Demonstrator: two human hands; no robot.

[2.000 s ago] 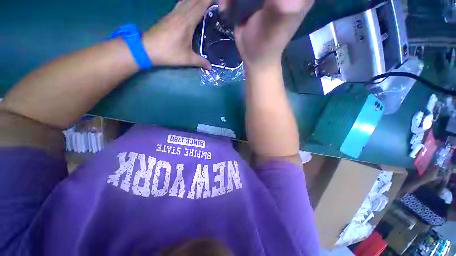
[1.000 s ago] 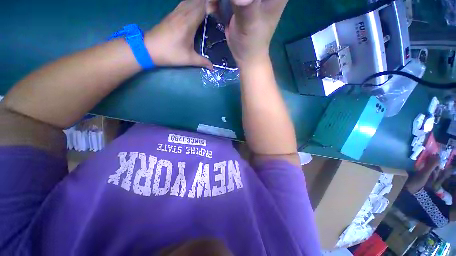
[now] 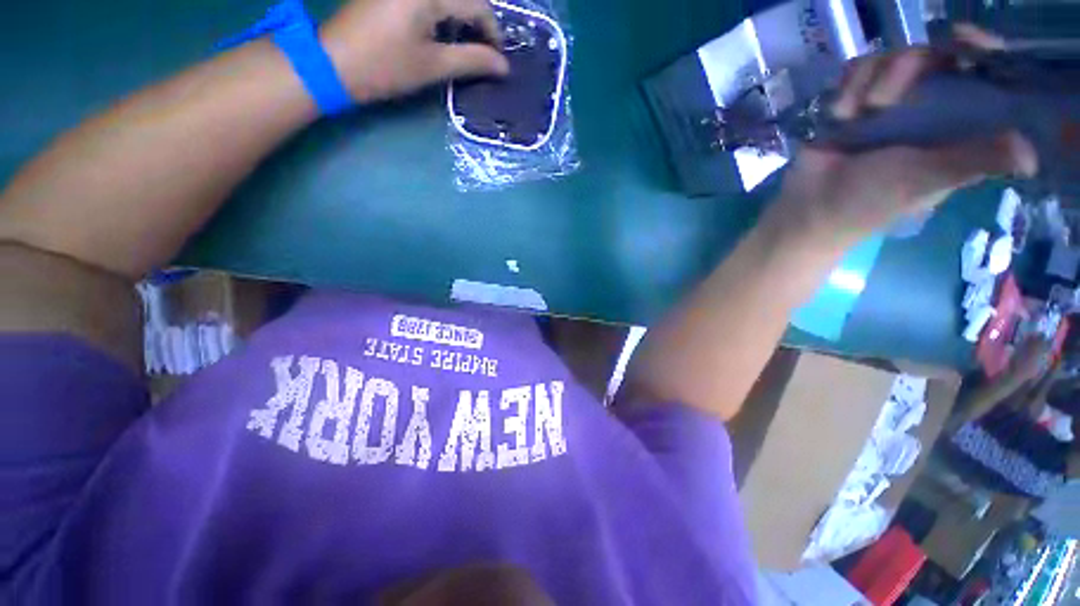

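The white housing [image 3: 561, 100] lies on a clear plastic bag [image 3: 512, 167] on the green mat, its white rim around the black inner plate [image 3: 512, 104]. My left hand [image 3: 409, 50] is at the plate's upper left, with thumb and fingers bent over its edge; whether they grip something is hidden. My right hand [image 3: 882, 148] holds the dark electric screwdriver [image 3: 947, 107], lying nearly level and blurred, to the right at the screw feeder [image 3: 776, 89]. The screwdriver's tip is near the feeder's front mechanism; a screw cannot be made out.
A teal item [image 3: 839, 290] lies partly behind my right forearm. A brown cardboard box [image 3: 788, 456] with white pieces stands below the bench edge. Several white parts [image 3: 979, 266] lie at the far right, near another person's arm [image 3: 1001, 385]. White pieces [image 3: 190, 331] sit below the bench at left.
My right hand has moved right with the screwdriver, from over the housing to the feeder. My left hand has shifted up, uncovering more of the housing. The view has shifted slightly.
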